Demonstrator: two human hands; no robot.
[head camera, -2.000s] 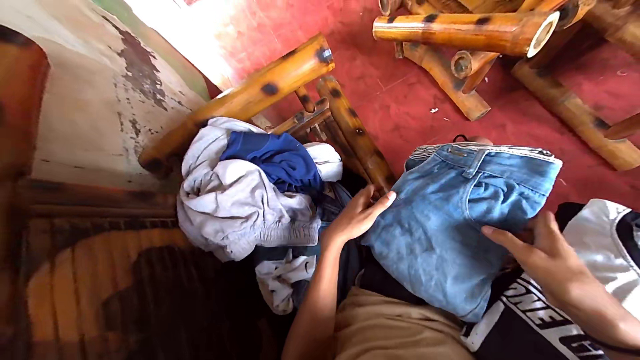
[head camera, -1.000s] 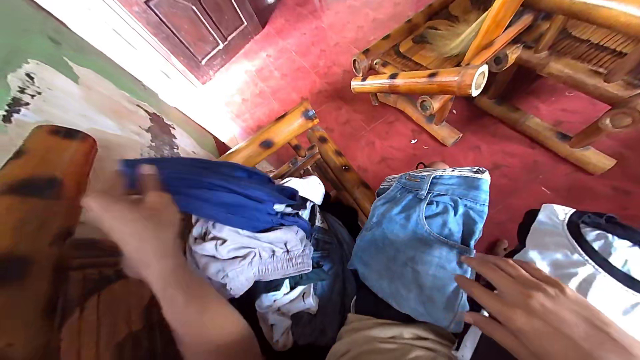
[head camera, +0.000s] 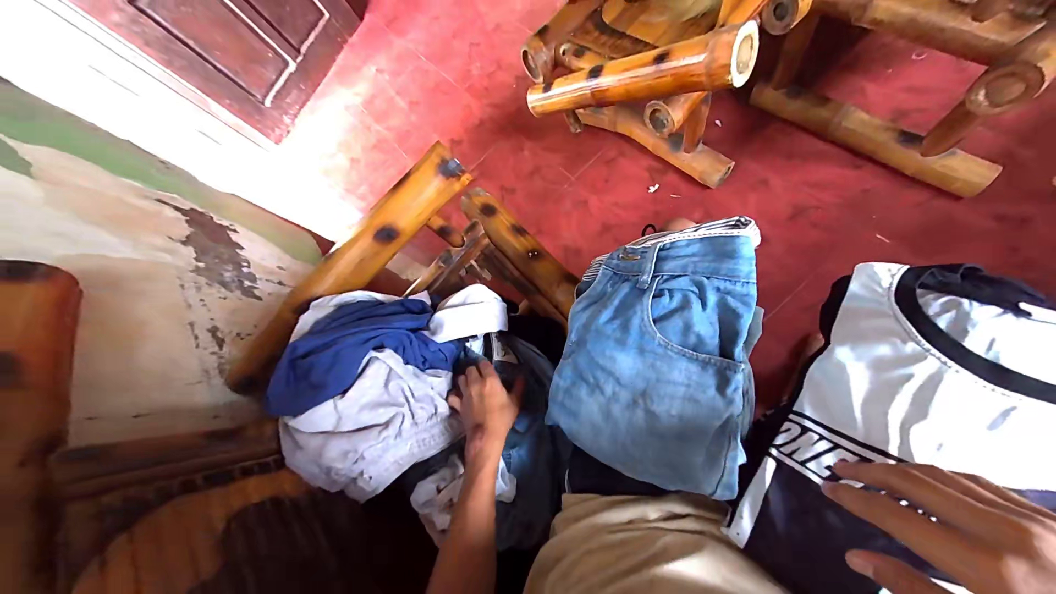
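My left hand (head camera: 485, 404) reaches into a heap of clothes at the left; its fingertips are among dark cloth, and whether they grip any is hard to tell. In that heap lie a blue garment (head camera: 346, 351), a light grey garment (head camera: 375, 429) and a dark denim piece (head camera: 532, 445). Folded light blue denim bottoms (head camera: 660, 363) rest on my lap, waistband away from me. My right hand (head camera: 949, 520) is spread, fingers apart, over a white and black printed shirt (head camera: 973, 371) at the right.
Bamboo furniture (head camera: 643, 70) stands on the red floor (head camera: 602, 165) ahead. A bamboo armrest (head camera: 388, 231) rises behind the heap. Beside it is a wall with peeling paint (head camera: 223, 256); a panelled door (head camera: 256, 49) is at the upper left.
My left hand has moved from the blue garment at the left into the middle of the heap. The blue garment now lies bunched on top. My right hand has left the denim bottoms for the shirt.
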